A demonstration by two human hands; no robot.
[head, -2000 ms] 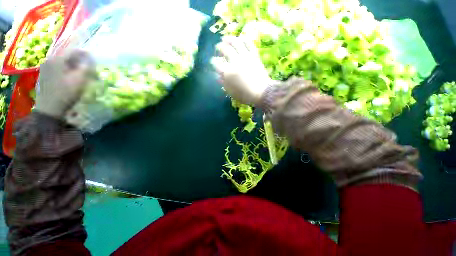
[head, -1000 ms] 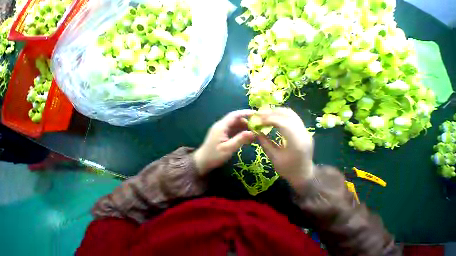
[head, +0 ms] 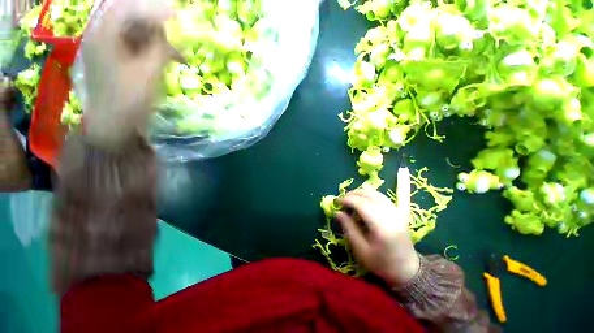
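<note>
My left hand [head: 124, 71] is blurred and raised over the left part of the clear plastic bag [head: 260, 123]; I cannot tell if it holds anything. Loose lime-green figures [head: 215, 52] fill the bag. My right hand [head: 378, 231] is low over the stringy trim scrap [head: 423, 218], its fingers at a small green piece [head: 329, 205]; whether they grip it is unclear. The pale-handled knife [head: 404, 192] points away from me beside this hand, its lower end meeting the hand's edge. The heap of untrimmed figures [head: 449, 78] spreads across the far right.
Red baskets [head: 51, 107] with green parts stand at the far left. Another person's arm [head: 10, 153] shows at the left edge. Orange-handled side cutters [head: 495, 296] lie at the lower right. The dark green table's edge curves in front of me.
My hands were together at a green piece; my left hand has since moved up and left over the bag. My right hand has moved lower, and the knife now shows. The view has shifted.
</note>
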